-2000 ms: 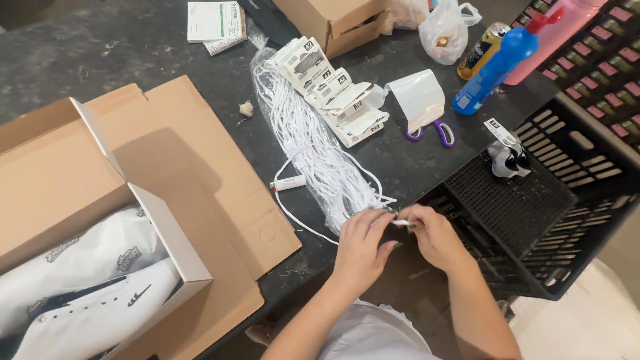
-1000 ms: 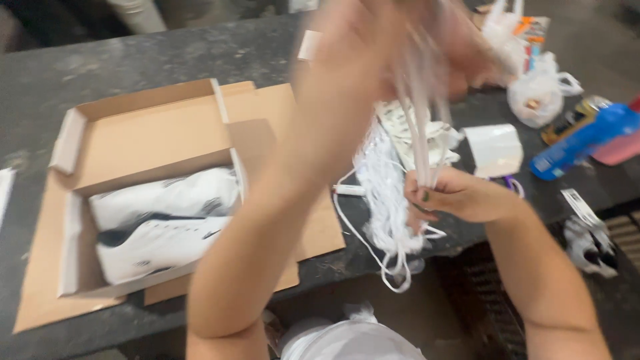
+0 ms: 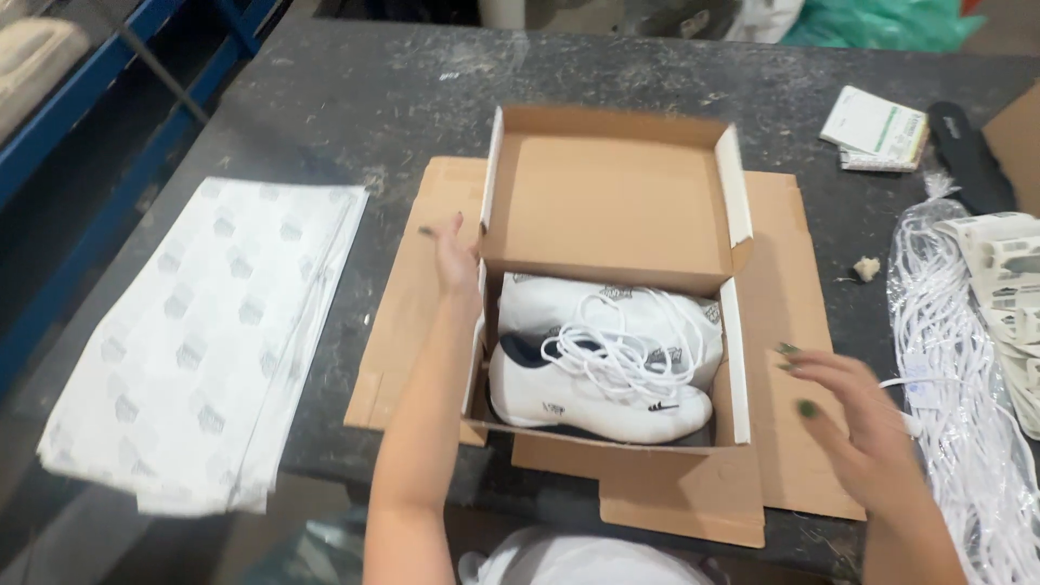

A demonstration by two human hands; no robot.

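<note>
An open cardboard shoebox [image 3: 613, 191] lies on flattened cardboard [image 3: 792, 325], its lid tilted back. Inside, a white sneaker [image 3: 528, 394] with a dark collar lies in front of a bundle wrapped in printed tissue paper [image 3: 528, 301]. A loose coil of white shoelaces [image 3: 626, 349] rests on both. My left hand [image 3: 455, 252], fingers spread, is at the box's left side near the lid hinge; whether it touches the box is unclear. My right hand [image 3: 853, 406], blurred, hovers right of the box, fingers apart and holding nothing.
Printed tissue sheets [image 3: 203, 333] are stacked at the left. A plastic bag of white laces [image 3: 942, 325] and folded paper labels [image 3: 1016, 284] lie at the right. Behind them are a pad [image 3: 873, 122] and a black insole [image 3: 967, 154]. Blue metal racking [image 3: 154, 114] borders the table's left side.
The white laces held up between my hands one second ago appear to lie in the box now. Both hands have come down, one on each side of the box. The view has swung left.
</note>
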